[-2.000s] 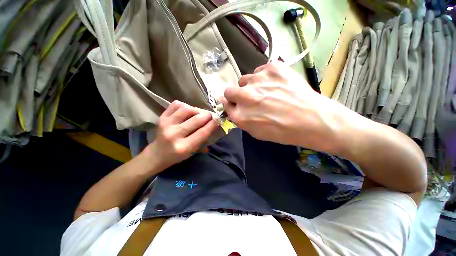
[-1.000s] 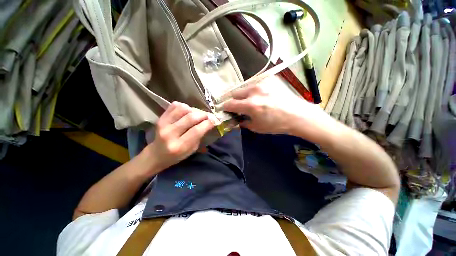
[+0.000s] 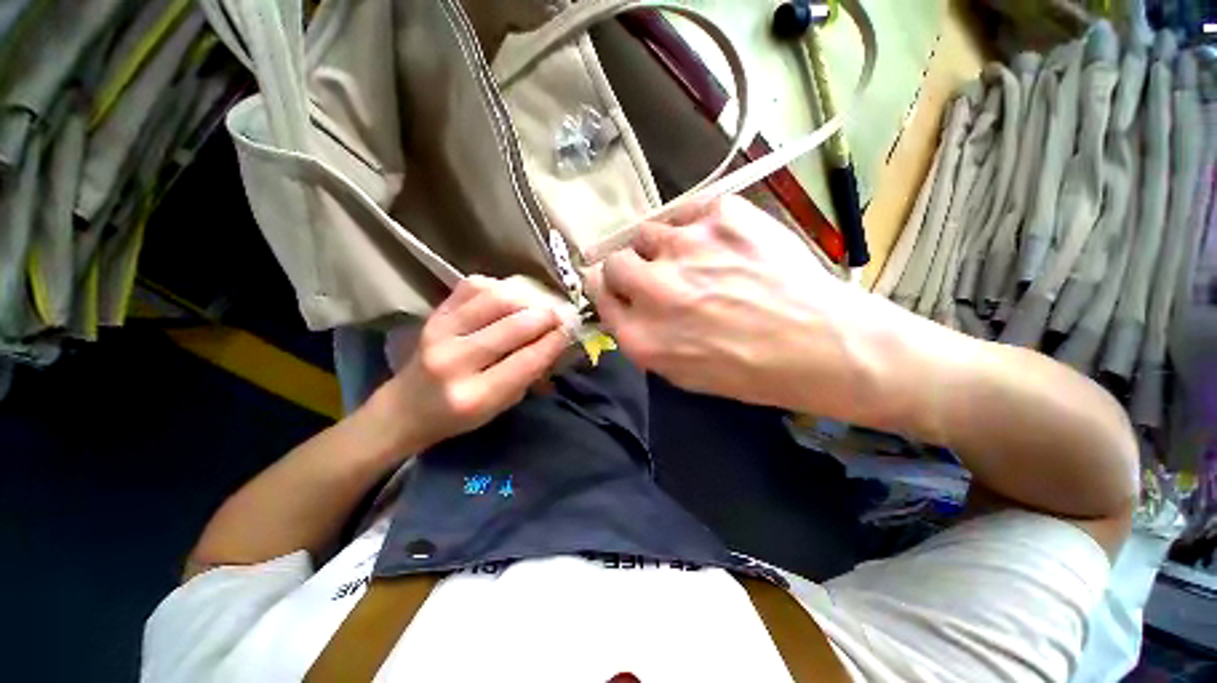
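Note:
A beige handbag [image 3: 347, 254] lies open in front of me, its zipper [image 3: 501, 127] running down to the seam end near my fingers. My left hand [image 3: 487, 350] pinches the beige edge at the seam end. My right hand [image 3: 681, 287] is closed at the same spot from the other side, its fingertips on the bag edge. A small yellow binding tip [image 3: 598, 347] sticks out below and between the fingertips. A film-wrapped fitting [image 3: 583, 138] sits on the inner panel. A long beige strap [image 3: 747, 171] loops past my right hand. Whether a small tool is in my right fingers is hidden.
A black-headed hammer [image 3: 825, 120] lies on the pale bench [image 3: 901, 100], near a dark red bar [image 3: 801, 214]. Grey-beige bag parts [image 3: 1054, 200] hang in rows at right. Beige pieces with yellow edges [image 3: 80, 174] hang at left. A yellow stripe [image 3: 260, 371] crosses the dark floor.
My right hand has turned and risen over the seam end, hiding the dark item seen at its fingertips a second ago. My left hand keeps its pinch. The hammer shows slightly higher in view.

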